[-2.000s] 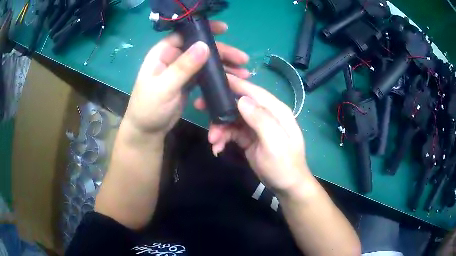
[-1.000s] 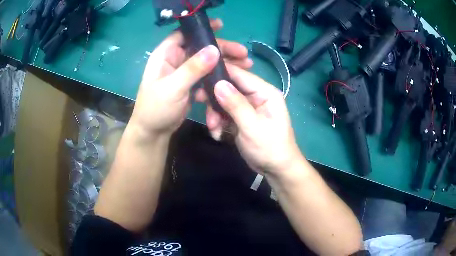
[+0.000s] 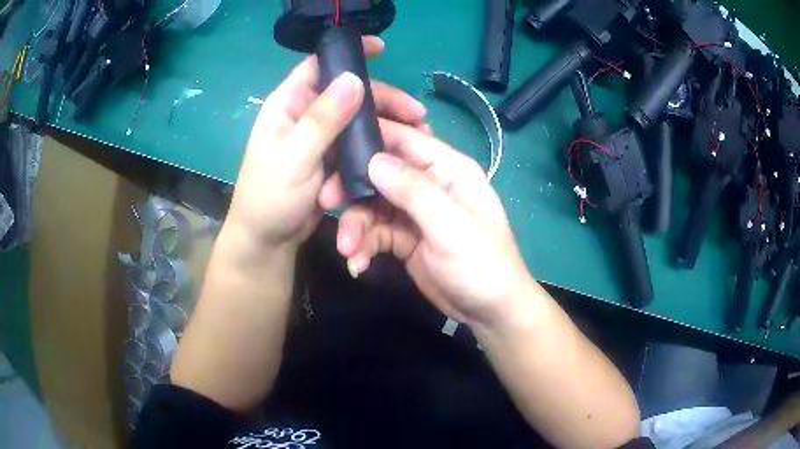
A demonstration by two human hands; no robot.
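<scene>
My left hand (image 3: 289,153) is closed around the black handle tube (image 3: 355,140) of a unit, thumb on top. The unit's round black head (image 3: 333,19) points away from me and is cut off by the top edge, with a thin red wire on it. My right hand (image 3: 439,206) has its thumb and fingers on the near end of the tube. A curved clear band (image 3: 481,114) lies on the green bench just beyond my right hand.
Unfinished black units with red wires are heaped on the right (image 3: 618,167) and far left (image 3: 110,57). A cardboard box (image 3: 83,263) at lower left holds clear curved bands (image 3: 153,289). The bench edge (image 3: 614,309) runs across, above my lap.
The held unit has turned: white connectors seen on its head before are out of sight, and the round rim shows. The tube's near end is more exposed. The bench things have shifted left in view.
</scene>
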